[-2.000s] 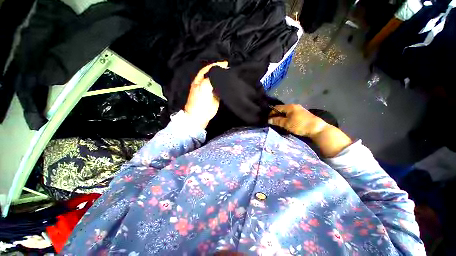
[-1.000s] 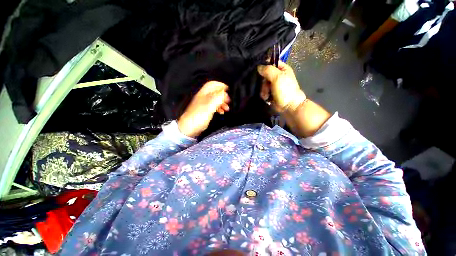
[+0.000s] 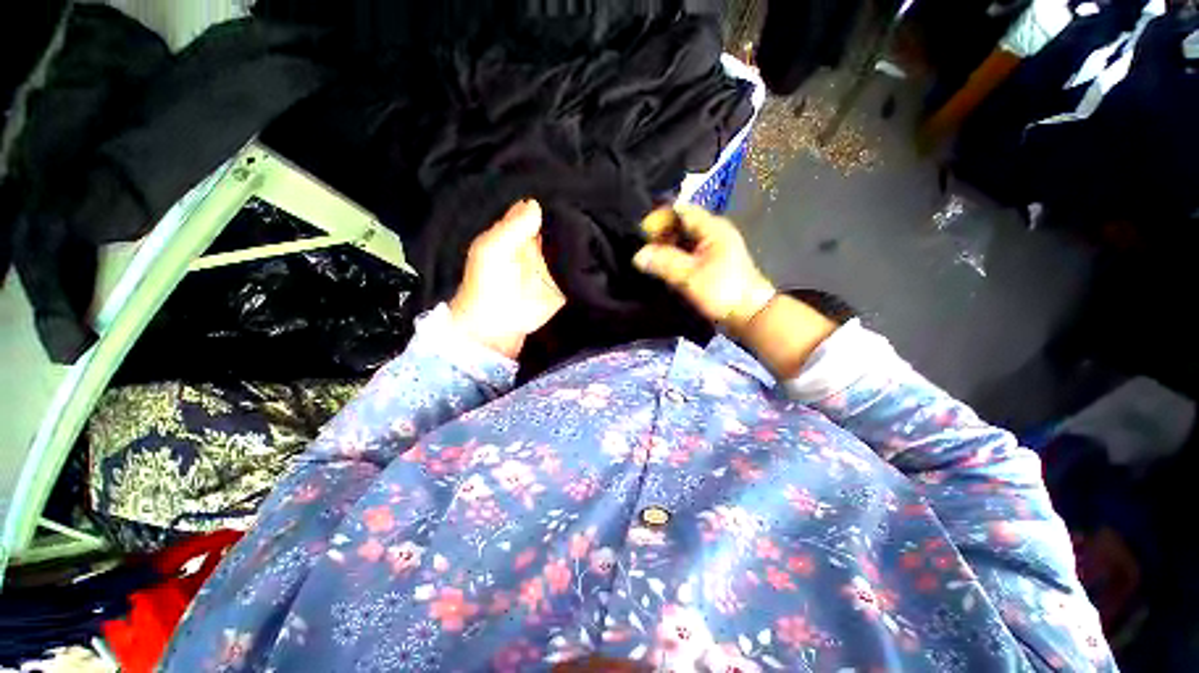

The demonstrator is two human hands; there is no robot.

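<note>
A soft black garment (image 3: 592,224) lies crumpled in front of my lap and runs into a large black heap beyond it. My left hand (image 3: 506,279) lies at its near left side, thumb up, with the fingers partly hidden in the dark cloth; its grip is unclear. My right hand (image 3: 697,256) is over the right side of the garment with fingers curled. Something small and dark shows between its fingers, too blurred to name for certain.
A blue crate with a white rim (image 3: 750,112) stands under the heap. The pale table (image 3: 132,283) with its cream leg is at left, with a black plastic bag (image 3: 303,296) and patterned cloth (image 3: 197,447) beneath. Another person's arm (image 3: 973,99) shows at upper right.
My right hand rose from the near right edge of the cloth, then came slightly down and left. My left hand no longer lifts a flap of black cloth and has shifted left.
</note>
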